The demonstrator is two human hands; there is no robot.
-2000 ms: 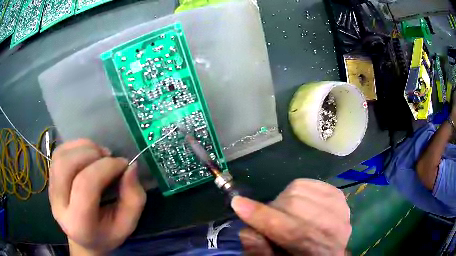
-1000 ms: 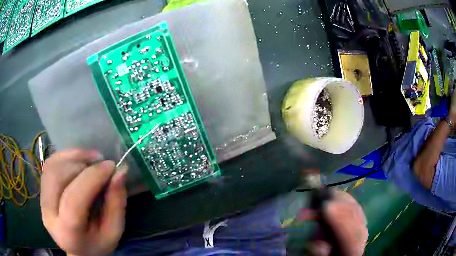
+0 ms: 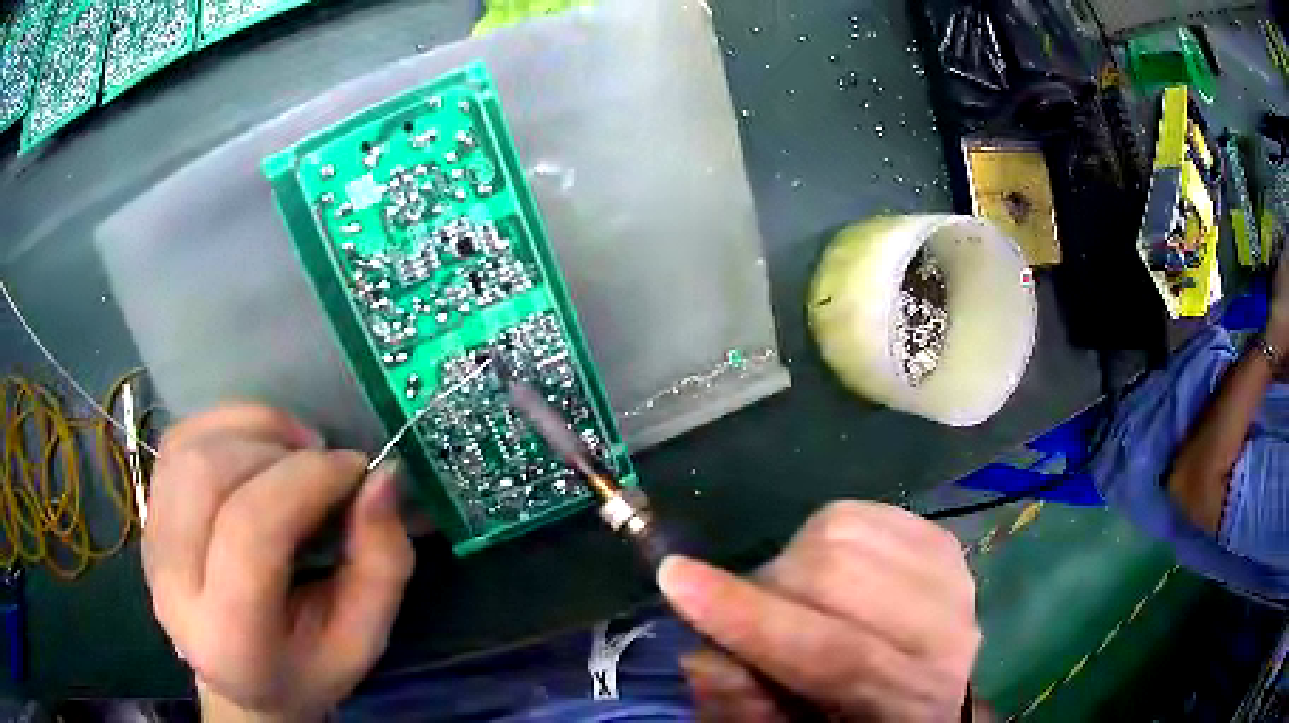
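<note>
A green printed circuit board [image 3: 450, 304] lies solder side up on the grey work mat [image 3: 650, 184]. My left hand [image 3: 276, 544] is at the board's lower left and pinches a thin solder wire [image 3: 424, 414], whose end reaches the joints around the middle of the board. My right hand [image 3: 841, 607] holds the soldering iron [image 3: 622, 513] by its dark handle, below and right of the board. The iron's greyish tip points up and left, over the same joints, close to the wire's end. Exact contact cannot be told.
The cream-yellow dross pot [image 3: 834, 304] stands right of the mat. Beyond it are a tan sponge [image 3: 1011, 198] and a yellow box [image 3: 1178, 212]. More green boards [image 3: 149, 43] lie at top left. A yellow wire coil [image 3: 50, 473] is at left. Another person's arm [image 3: 1230, 410] is at right.
One second ago my right hand and the iron were blurred below the pot. They are now back at the board, with the tip near the solder wire's end, much as two seconds ago.
</note>
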